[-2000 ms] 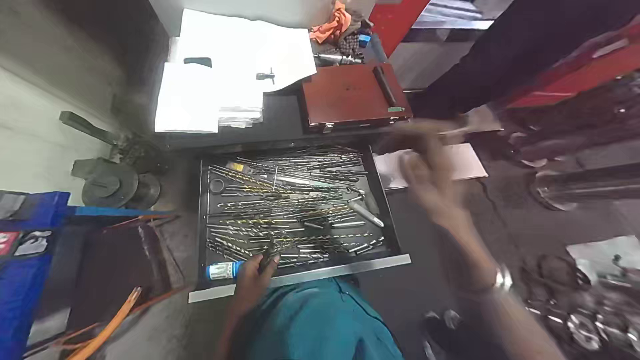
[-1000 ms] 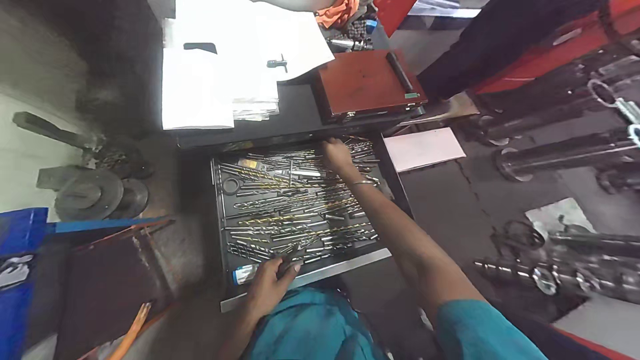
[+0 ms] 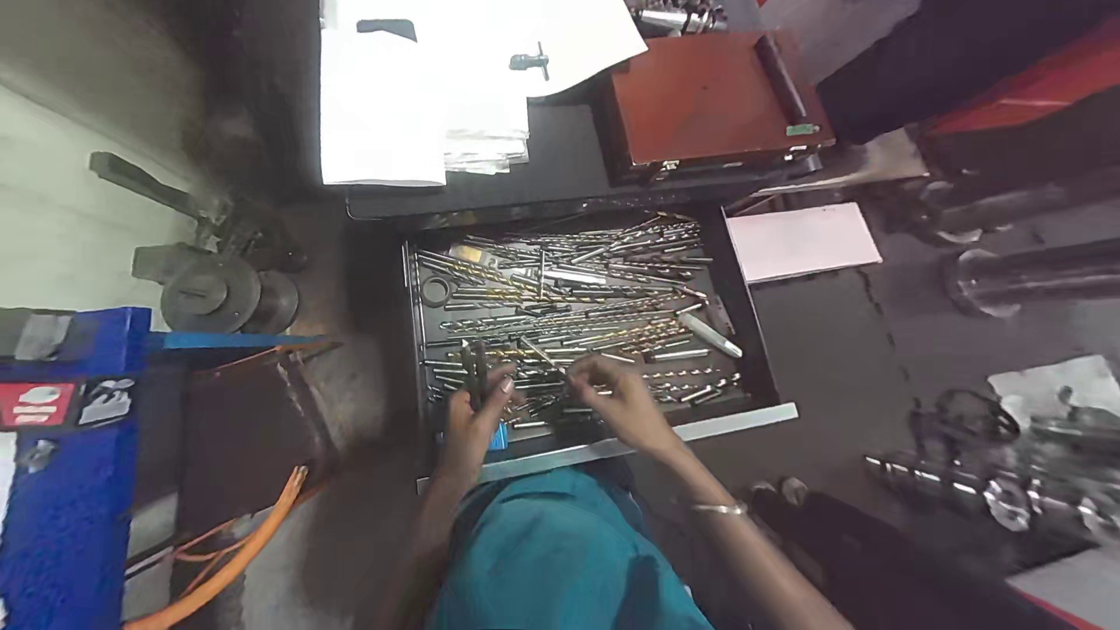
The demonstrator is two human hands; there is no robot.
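Note:
An open metal drawer (image 3: 606, 449) holds many loose twist drill bits (image 3: 560, 322), some gold-coloured, lying mostly crosswise. Over its front left part, my left hand (image 3: 477, 416) is closed on a dark narrow tool (image 3: 473, 369), whose exact kind I cannot tell. My right hand (image 3: 619, 404) is above the front middle of the drawer, pinching a thin drill bit (image 3: 544, 354) that points up and left. Among the bits lie a ring (image 3: 435, 291), a white marker-like tube (image 3: 710, 335) and a small yellow-labelled packet (image 3: 472, 255). A blue object (image 3: 499, 436) shows beside my left hand.
Behind the drawer, white papers (image 3: 381, 114) carry a small T-handle tap wrench (image 3: 530, 61). A reddish-brown case (image 3: 700, 96) stands beside them. A pink sheet (image 3: 803, 242) lies right of the drawer. Machined metal shafts (image 3: 954, 486) are at right; an orange hose (image 3: 236, 560) is at lower left.
My right hand has moved from the back of the drawer to its front middle, near my left hand, and now holds a thin bit. The left hand keeps its dark tool.

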